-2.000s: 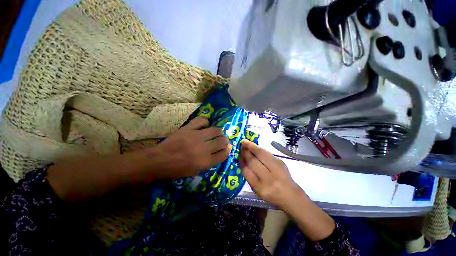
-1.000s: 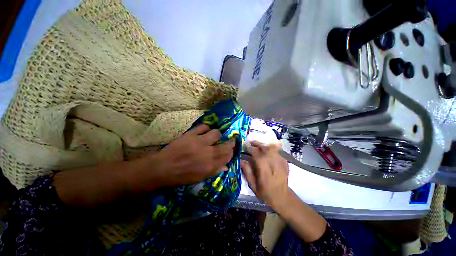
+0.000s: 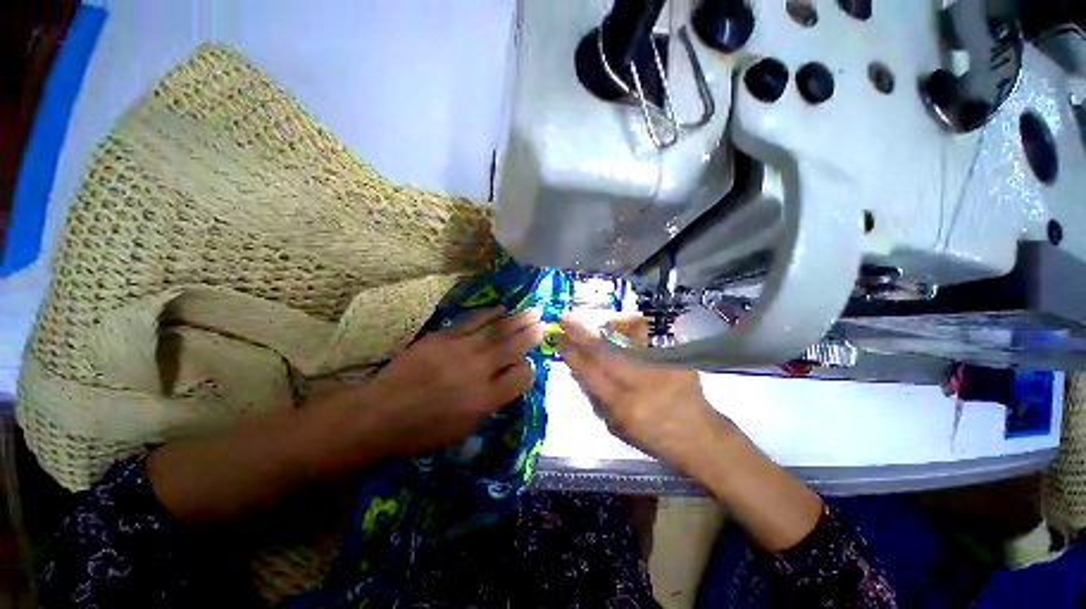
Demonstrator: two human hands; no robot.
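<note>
The cream straw-weave tote bag body (image 3: 238, 155) lies on the white table left of the sewing machine head (image 3: 619, 179), its beige handle (image 3: 226, 315) looped on top. The blue flowered lining (image 3: 512, 440) runs from under the machine head down toward my lap. My left hand (image 3: 459, 375) presses and grips the lining near its edge. My right hand (image 3: 637, 387) has its fingertips on the lining's right edge, close to my left fingertips. The needle and presser foot cannot be made out clearly in the glare.
Blue tape (image 3: 54, 143) runs along the table's left side. The table's curved front edge (image 3: 774, 476) is before me. A small blue item (image 3: 1028, 402) lies at the right. Part of another straw bag (image 3: 1066, 476) hangs at the far right.
The camera view has shifted, so the machine head appears further left. My right hand has turned, and its fingers now reach in to the lining edge beside my left fingers.
</note>
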